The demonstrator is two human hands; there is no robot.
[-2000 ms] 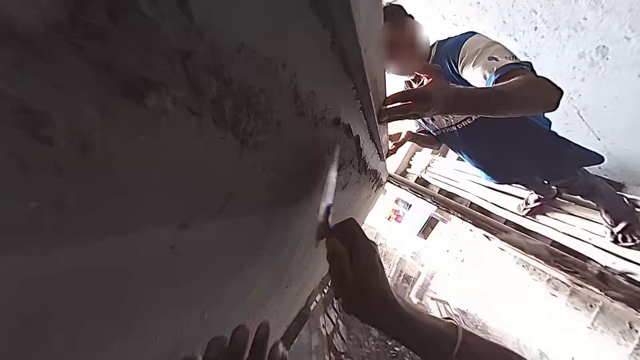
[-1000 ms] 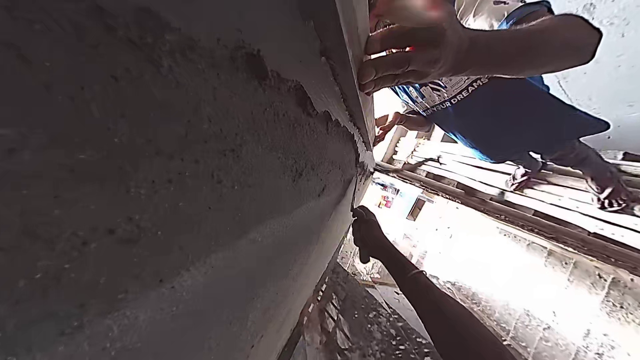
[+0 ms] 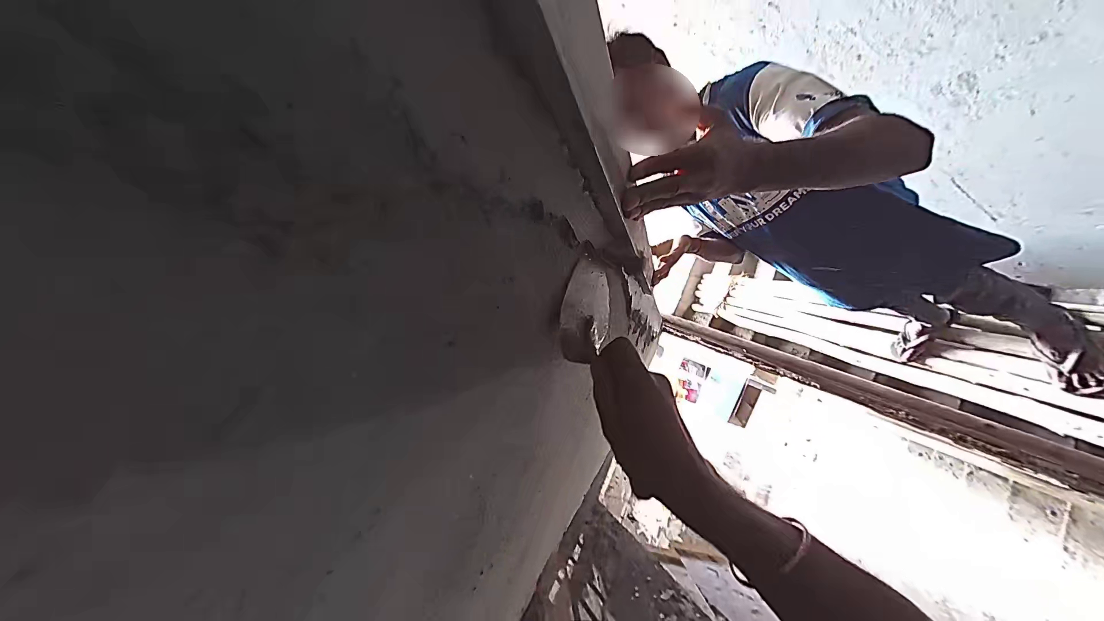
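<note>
My right hand (image 3: 634, 414), with a bangle at its wrist, is closed around the handle of a metal trowel (image 3: 586, 297). The trowel's blade lies against the grey plastered wall (image 3: 345, 345), close to its edge. Rough wet mortar (image 3: 552, 220) runs along the wall just above the blade. A long straight board (image 3: 591, 95) lines the wall's edge, above my right hand. A co-worker's hand (image 3: 681, 177) presses its fingers on that board, and the co-worker's other hand (image 3: 677, 257) is lower, near the same edge. My left hand is out of view.
The co-worker (image 3: 828, 224), in a blue shirt, stands at the right on a platform of light poles (image 3: 966, 371). A long brown beam (image 3: 862, 397) runs beside it. A pale wall (image 3: 1018, 112) rises behind. Brightly lit ground lies far below, with rubble near the bottom.
My right hand has moved the trowel from near the corner back onto the wall face since one second ago. Fingers at the bottom edge two seconds ago are out of view now.
</note>
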